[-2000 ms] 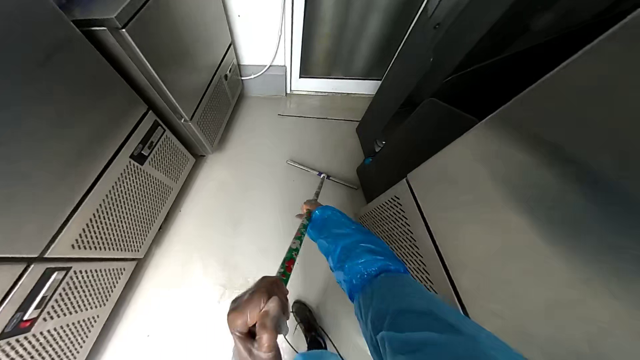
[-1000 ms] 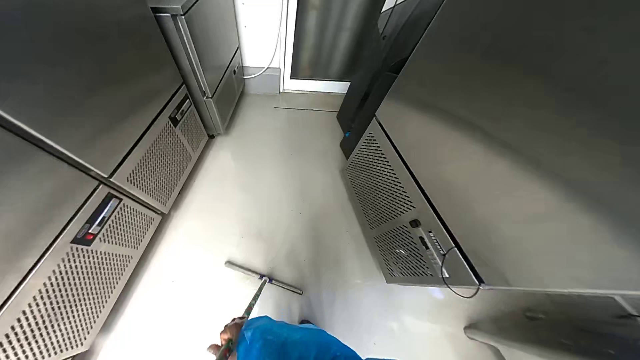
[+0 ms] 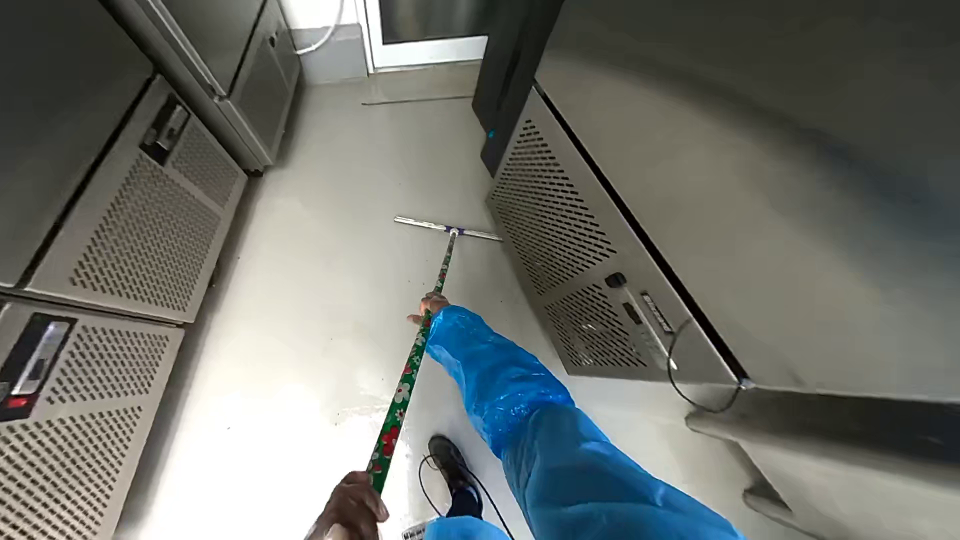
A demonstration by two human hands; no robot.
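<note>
A floor squeegee with a metal head lies across the grey floor, its right end close to the vented base of the right-hand steel cabinet. Its pole is green with a flower pattern and slants down toward me. My right hand, below a blue plastic sleeve cover, is closed around the middle of the pole. Nearer me, my left hand grips the upper part of the pole.
Steel cabinets with vented panels line the left side, and a large steel cabinet stands at the right. A white-framed door is at the far end. Beside my dark shoe runs a thin cord. A cable loop hangs at lower right.
The squeegee head, near my feet a second ago, is now farther out toward the door and beside the right cabinet's base. My right arm has reached forward, and my left hand is back in view.
</note>
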